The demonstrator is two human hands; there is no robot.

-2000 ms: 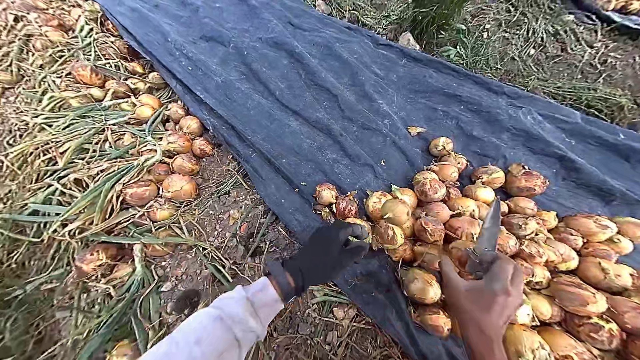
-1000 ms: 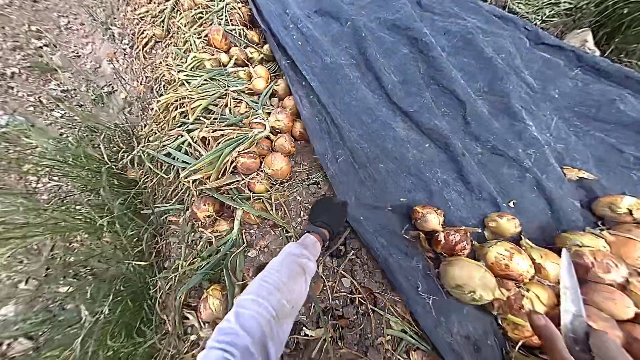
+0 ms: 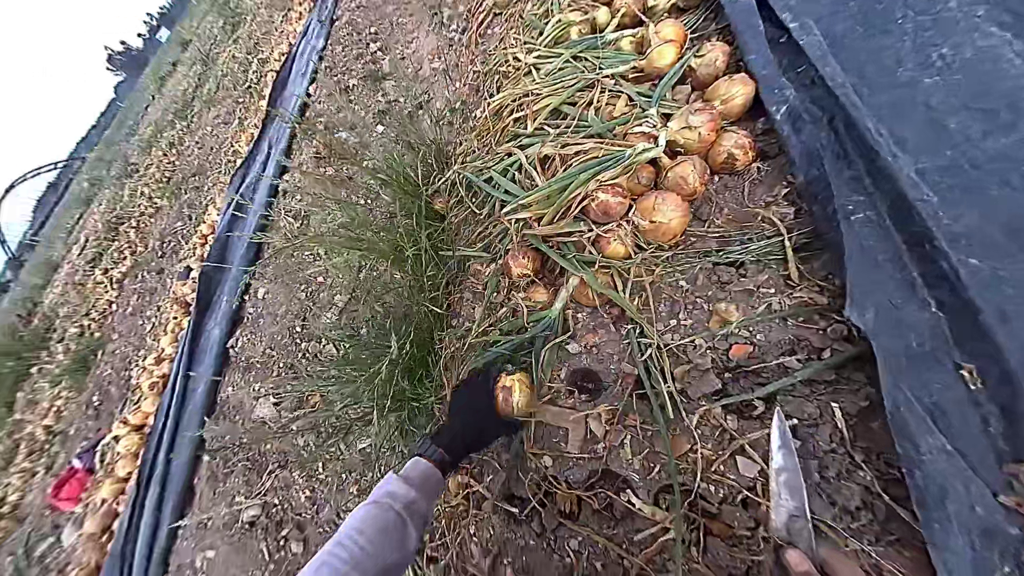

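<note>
My left hand (image 3: pixel 478 416), in a black glove, is closed around an onion (image 3: pixel 514 394) with green leaves, low over the soil at the lower middle. At the bottom right edge, the bare fingers of my right hand (image 3: pixel 816 560) hold a knife (image 3: pixel 788 488), its broad metal blade pointing up the view; most of that hand and the handle are cut off. Above my left hand lies a row of onions (image 3: pixel 662 216) with long green and dried leaves (image 3: pixel 560 180).
Dark fabric sheeting (image 3: pixel 904 264) runs along the right side, its edge folded. Grass (image 3: pixel 400 320) grows left of the onion row. Farther left are another dark strip (image 3: pixel 232 264), a line of onions (image 3: pixel 132 440) and a red item (image 3: pixel 70 486) on the ground.
My left hand has gone from beside the sheeting to the leafy onion and taken hold of it. The view has swung left, so the onions on the sheeting are out of sight.
</note>
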